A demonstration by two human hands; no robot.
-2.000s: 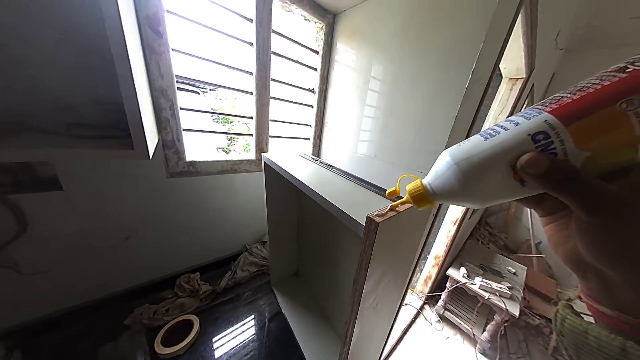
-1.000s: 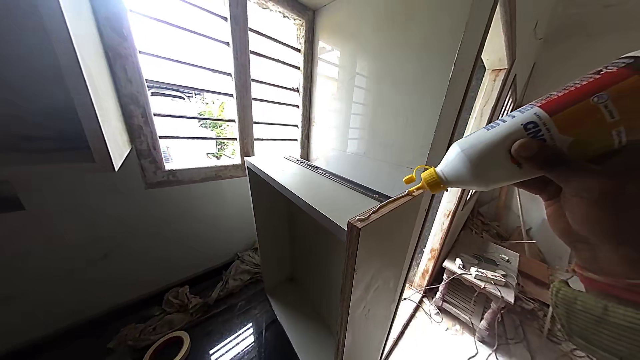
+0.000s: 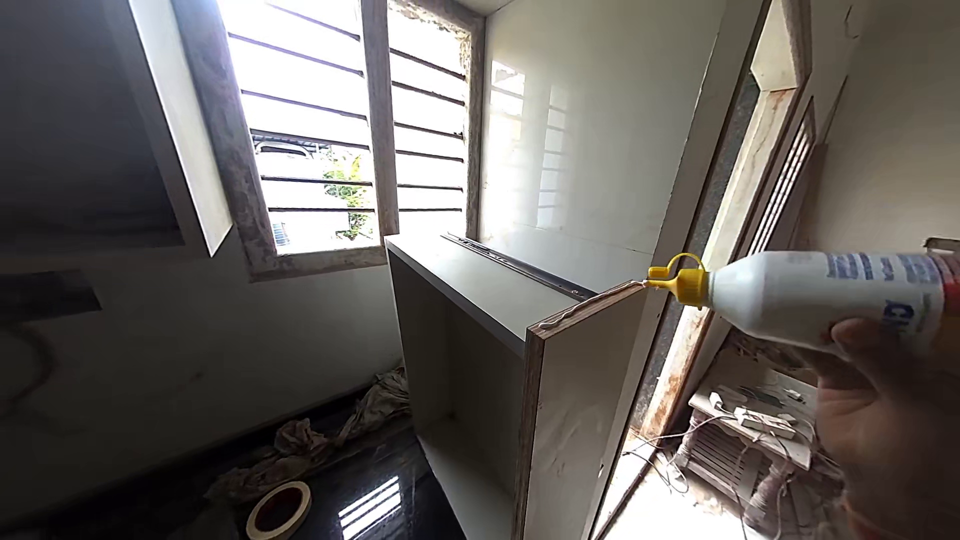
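My right hand grips a white plastic glue bottle, tilted nearly level at the right. Its yellow nozzle, with the cap looped over, touches the far end of a plywood panel's top edge. A pale wavy bead of glue runs along that edge. The panel is the front of a drawer box standing on its side, its hollow facing left. A dark metal drawer slide lies along the box's upper side. My left hand is out of view.
A roll of tape and crumpled cloths lie on the glossy black countertop. A cabinet corner juts in at upper left, beside a barred window. Beyond the doorway, a small table holds power strips and cables.
The nozzle has moved along the panel's top edge to its far end, and the bead of glue is longer. The bottle has swung closer to level.
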